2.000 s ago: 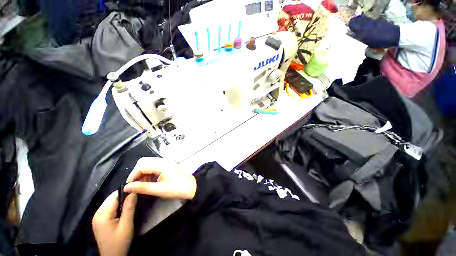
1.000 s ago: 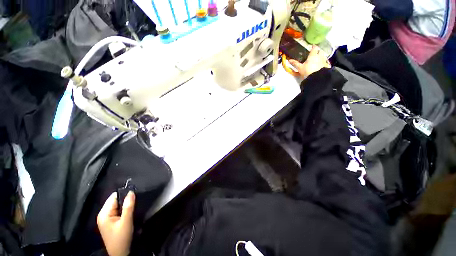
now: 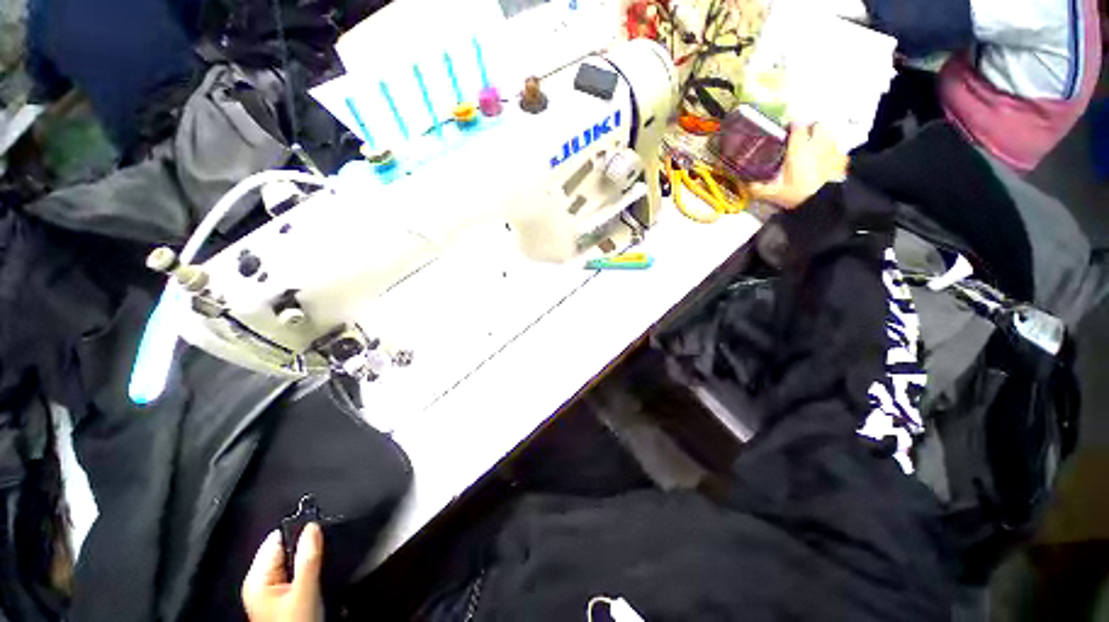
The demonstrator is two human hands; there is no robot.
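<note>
My left hand pinches a small black piece between thumb and finger, with pale loose thread at its top. It is over the black garment panel, which hangs over the table's front edge beside the needle area. My right hand is at the far right end of the table and holds the smartphone by its near side, tilted up. The scissors with yellow-orange handles lie beside the phone; their blades are hard to make out.
The white JUKI sewing machine stands on the white table. Teal and yellow snips lie by its base. Grey and black garments are heaped at the right. A person's pink and white clothing shows at the upper right.
My right hand left the small black piece and reached right to the phone, which it has now lifted and tilted, uncovering the scissors' handles. My left hand keeps its pinch, slightly lower in view.
</note>
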